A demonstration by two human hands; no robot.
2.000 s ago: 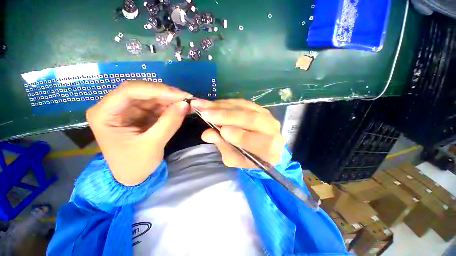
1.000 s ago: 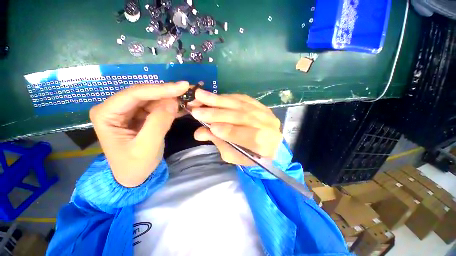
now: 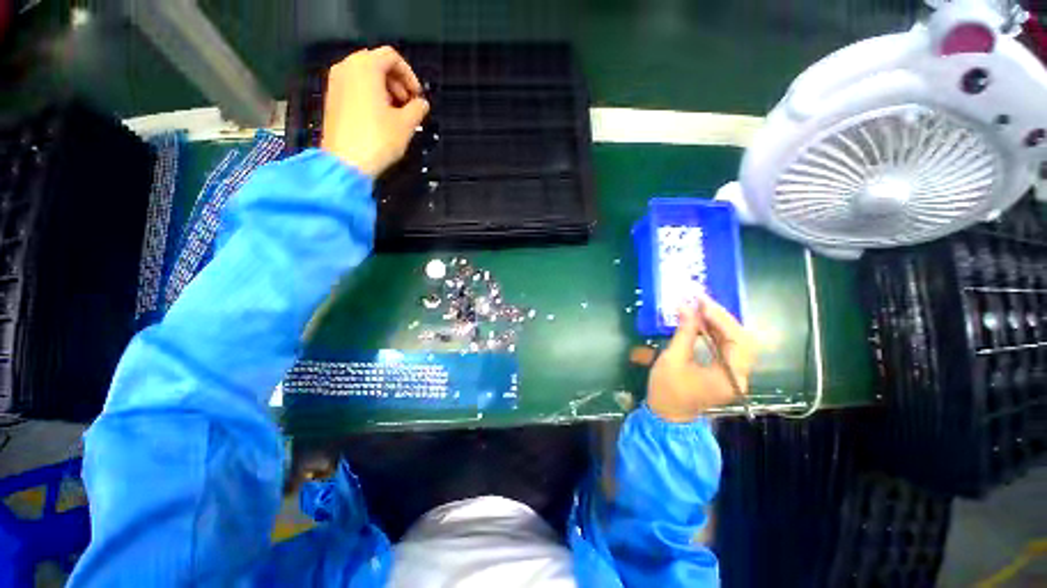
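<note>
My left hand (image 3: 373,109) is over the left part of a black blister tray (image 3: 505,149), fingers bent; whether it holds a small component is too small to tell. My right hand (image 3: 700,362) grips slim tweezers (image 3: 731,373) at the front of the blue parts bin (image 3: 729,264); its fingertips are at the small white parts (image 3: 680,270) inside. The tweezer tip is hard to make out. A loose pile of small dark components (image 3: 468,304) with white bits lies on the green bench.
A blue backing sheet (image 3: 494,379) with rows of white squares lies at the bench's front edge. A tan scrap (image 3: 643,355) is left of my right hand. A white fan (image 3: 890,184) stands back right. Spare blue strips (image 3: 207,218) and black tray stacks (image 3: 69,253) are at left.
My hands were together over the bench edge with a dark component and the tweezers. They have parted: left forward to the black tray, right to the blue bin. The view has lifted.
</note>
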